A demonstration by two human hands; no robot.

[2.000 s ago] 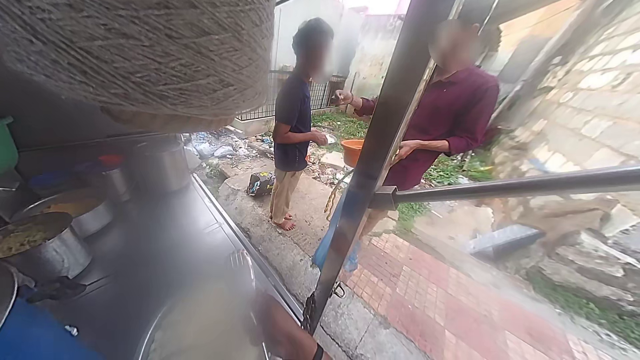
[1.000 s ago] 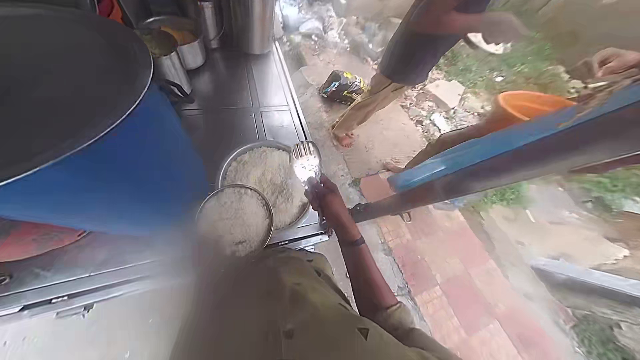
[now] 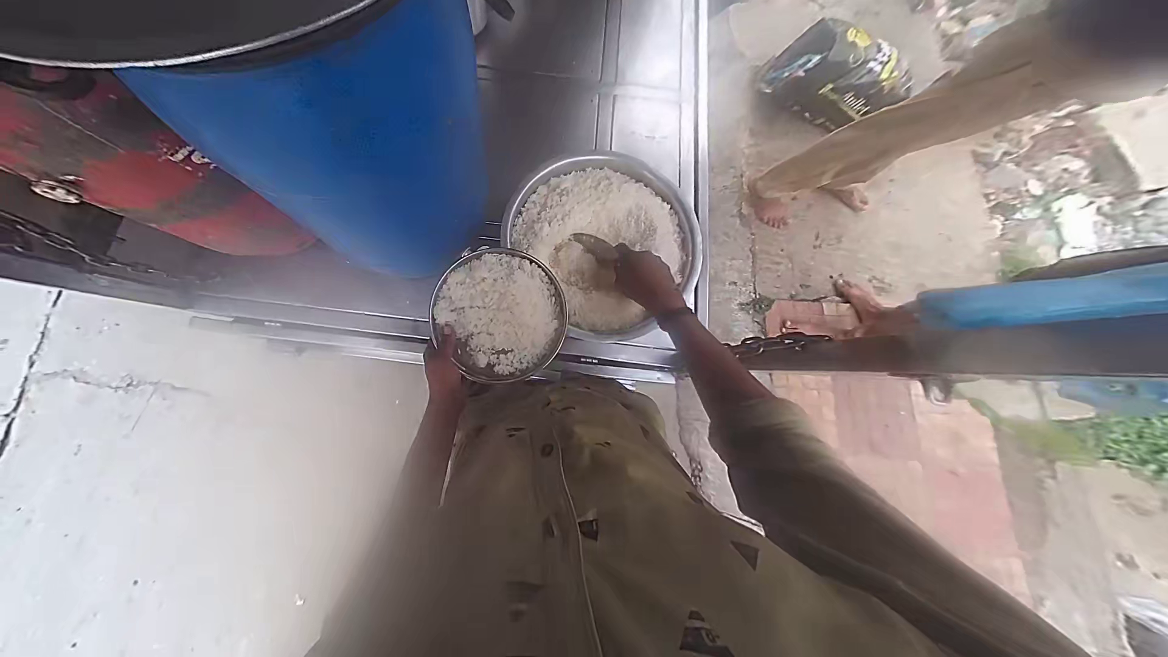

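My left hand (image 3: 443,363) grips the left rim of a round metal pan (image 3: 465,363) filled with white cooked rice (image 3: 500,310). Beside it, partly behind the pan, a larger metal basin (image 3: 691,219) holds more rice (image 3: 598,196). My right hand (image 3: 646,276) is closed around a metal serving spoon (image 3: 593,246), whose bowl rests at the rice inside the basin. The handle is mostly hidden by my fingers. The pan's right edge overlaps the basin's lower left rim.
A large blue drum (image 3: 365,137) and a red-and-black container (image 3: 119,164) stand left on the steel counter (image 3: 538,100). A metal post with a chain (image 3: 785,342) crosses at right. Beyond the counter are people's bare feet (image 3: 771,208) and a black bag (image 3: 835,73).
The spoon in my right hand has gone from raised above the basin's edge down to the rice. My left hand now shows on the pan. The view has turned downward.
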